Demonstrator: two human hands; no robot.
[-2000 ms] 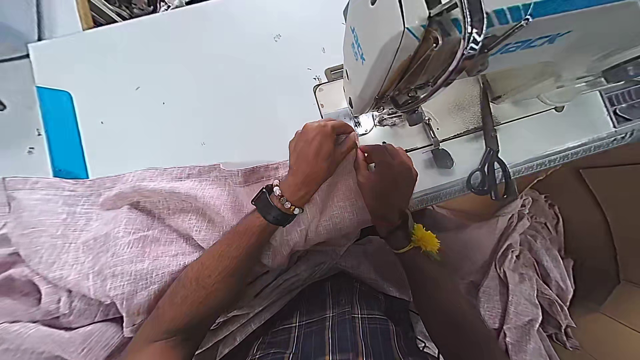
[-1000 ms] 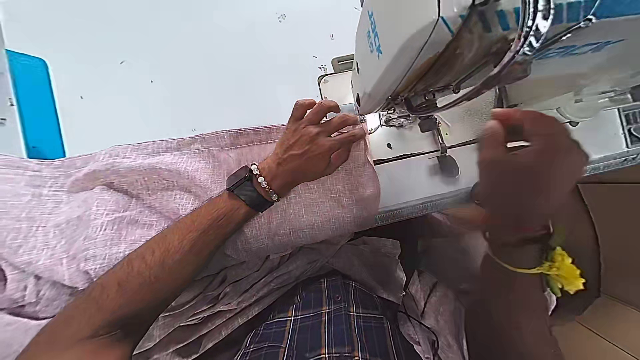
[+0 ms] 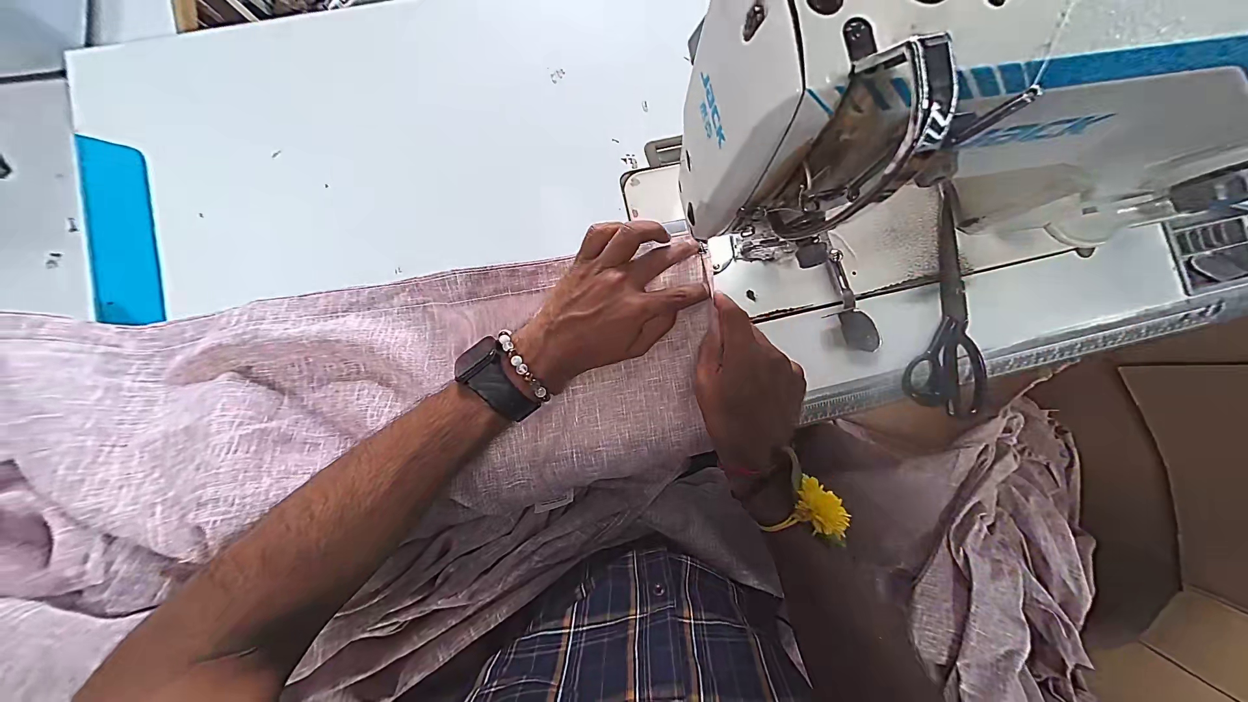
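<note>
Pale pink woven fabric [image 3: 370,361] lies over the table's front edge and reaches the needle area of a white and blue Jack sewing machine [image 3: 751,107]. My left hand [image 3: 619,297] rests on the cloth with its fingers spread, the fingertips close to the presser foot. At the cloth's right edge, just below the needle, my right hand [image 3: 749,375] pinches the fabric between thumb and fingers. The presser foot [image 3: 721,255] is partly hidden by the fingers and the machine head. To the right of my right hand, black-handled scissors [image 3: 948,341] lie with their blades under the machine arm.
The white sewing table [image 3: 390,146] carries small thread scraps. A measuring scale [image 3: 1014,356] runs along its front edge. More cloth [image 3: 1014,546] hangs bunched at the right, beside an open cardboard box [image 3: 1180,468].
One second ago my right hand was off the cloth, blurred, over the scissors' side; it is back at the fabric's edge. My left hand has stayed on the cloth near the needle.
</note>
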